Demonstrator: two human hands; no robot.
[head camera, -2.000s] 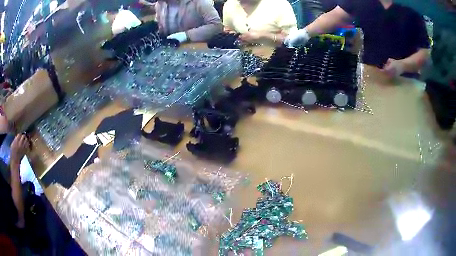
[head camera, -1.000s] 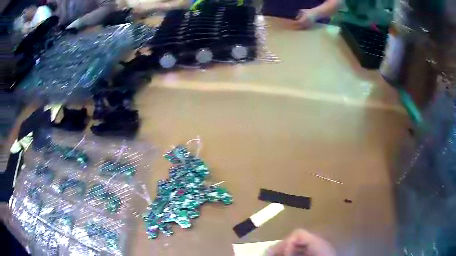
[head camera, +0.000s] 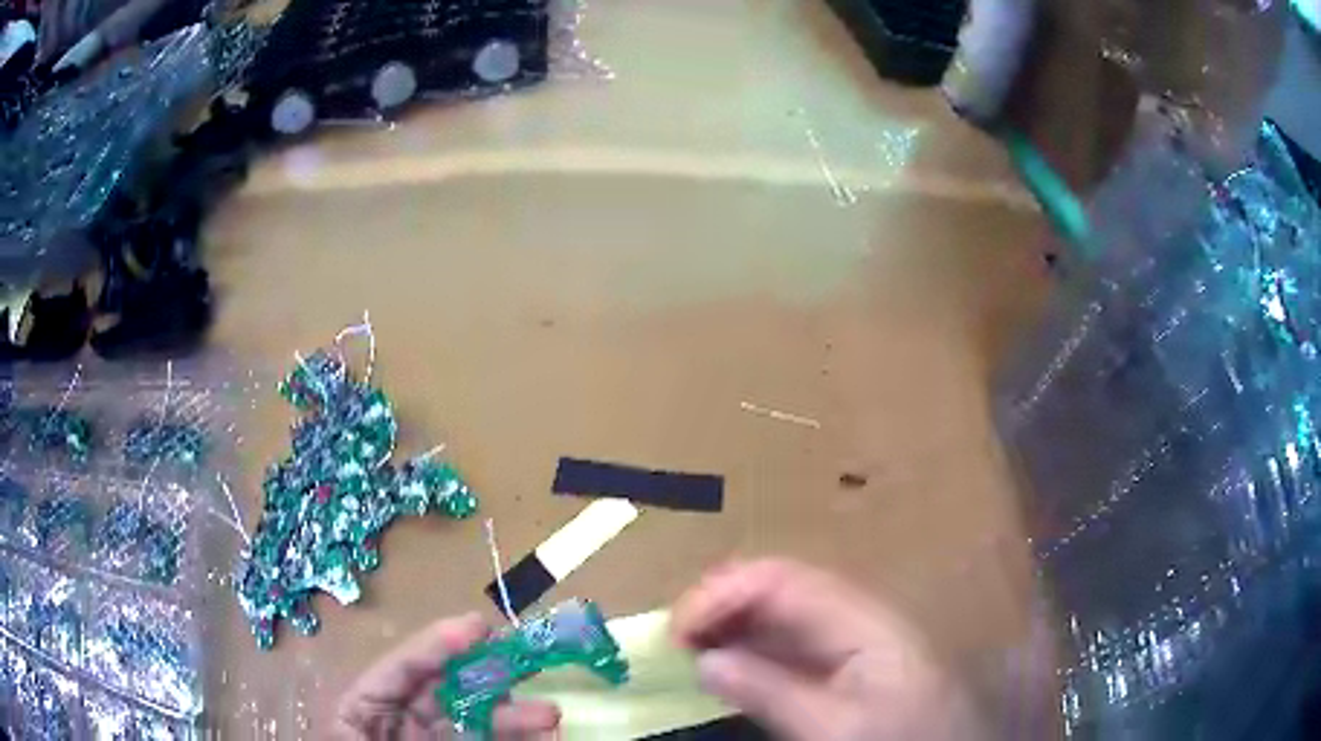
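My left hand (head camera: 420, 692) holds a curved green circuit board (head camera: 533, 660) between thumb and fingers, and a thin whitish lead wire rises from the board. My right hand (head camera: 811, 651) is just right of the board, thumb and fingertips close together; whether they pinch a small piece cannot be told. A pale yellow backing sheet (head camera: 659, 698) with a dark lower edge lies under the hands. A black foam strip (head camera: 639, 485) lies beyond them, and a part-used strip (head camera: 587, 537), white with one black end, lies just below it. Both hands are cut off by the bottom edge.
A pile of green boards (head camera: 326, 500) lies left of the strips. A clear blister tray (head camera: 102, 579) with boards is at far left. Black housings (head camera: 145, 275) and a black block with grey discs (head camera: 391, 84) are beyond. Shiny stacked trays (head camera: 1246, 507) stand at right. A thin scrap (head camera: 779, 416) lies mid-table.
The view has swung right and down, so the pile and strips appear further left. My left hand with the board has come into view, and more of my right hand shows.
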